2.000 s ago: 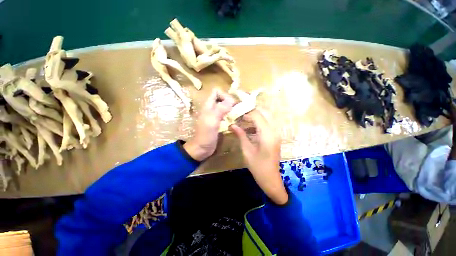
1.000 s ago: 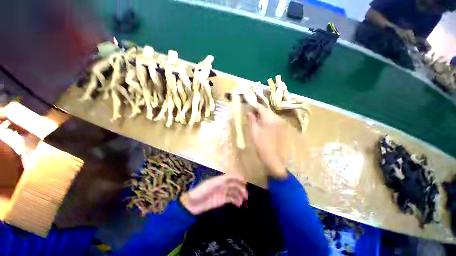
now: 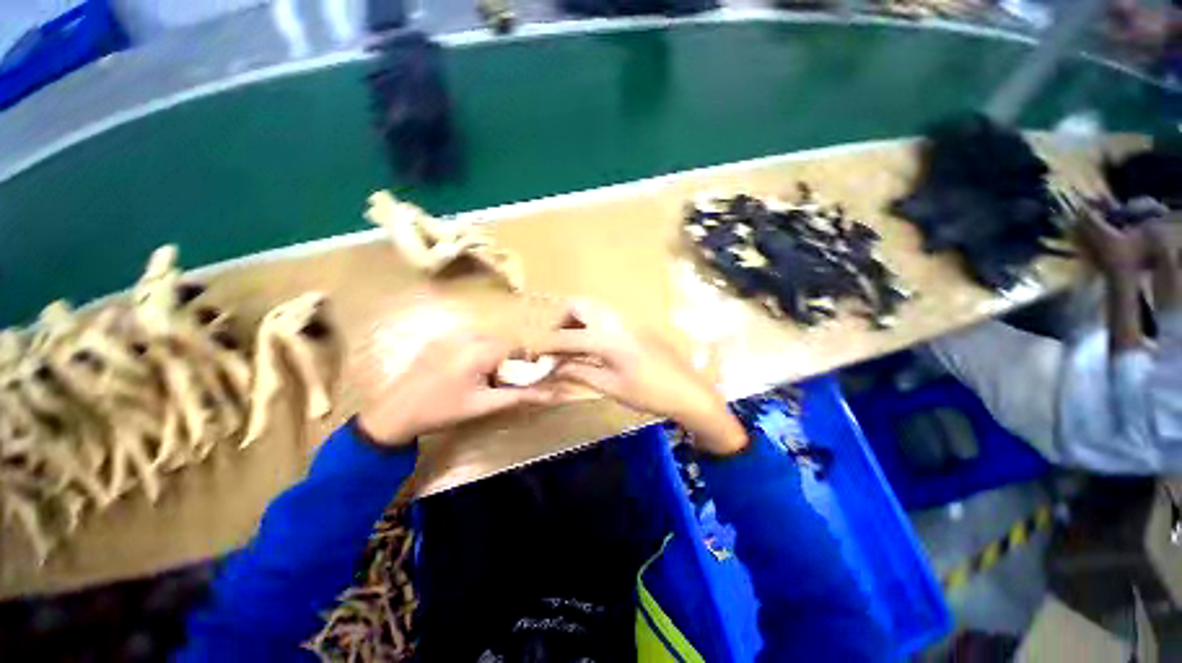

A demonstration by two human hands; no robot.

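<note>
My left hand (image 3: 454, 382) and my right hand (image 3: 629, 365) meet over the front edge of the tan shelf. Between their fingers they hold a small pale piece (image 3: 525, 372), mostly hidden by the fingers. A beige leg part (image 3: 441, 246) lies behind the hands near the belt. Another forked beige leg piece (image 3: 285, 356) with black at its top lies left of my left hand, beside a row of joined leg pairs (image 3: 117, 389). A speckled heap of small black and beige pieces (image 3: 791, 255) lies to the right of my hands.
A green belt (image 3: 557, 117) runs behind the shelf with a dark blurred clump (image 3: 415, 104) on it. A black pile (image 3: 981, 201) and another worker's sleeves (image 3: 1089, 389) are at right. Below are a blue bin (image 3: 881, 518) and small beige limbs (image 3: 370, 602).
The view has swung right again. My left hand has come up from below the shelf and my right hand has left the beige parts; both now meet around a small piece.
</note>
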